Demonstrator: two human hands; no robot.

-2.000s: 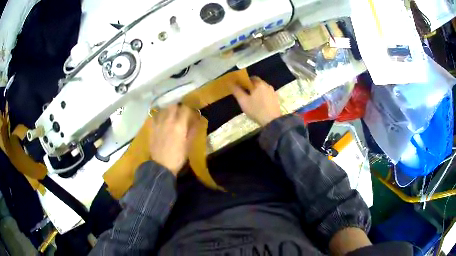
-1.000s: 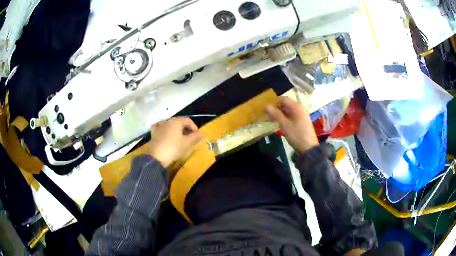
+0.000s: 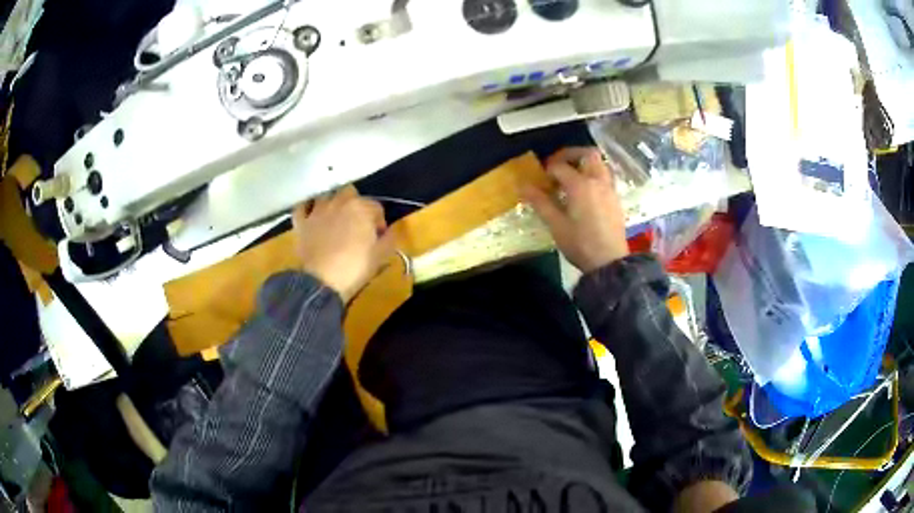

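Observation:
A mustard strip (image 3: pixel 466 208) lies slantwise along the table's front edge, with black cloth (image 3: pixel 451 165) behind it. My left hand (image 3: pixel 343 240) is on the mustard strips at centre left, fingers bent down onto them. A thin pale curved thing shows beside its fingers; I cannot tell what it is. Mustard cloth reaches left past this hand and another end hangs over the edge below it. My right hand (image 3: pixel 579 205) pinches the right end of the strip between thumb and fingers.
The white sewing machine arm (image 3: pixel 401 80) crosses above the hands. At right are clear plastic bags (image 3: pixel 802 271), a red bag (image 3: pixel 699 245), a blue bag (image 3: pixel 847 341) and a white sheet (image 3: pixel 807 140). More mustard strips (image 3: pixel 25 220) hang at far left over dark cloth.
The right hand first moved away to the right with the strip's end, drawing it out straighter. The black cloth under it now lies farther back. The view has shifted slightly.

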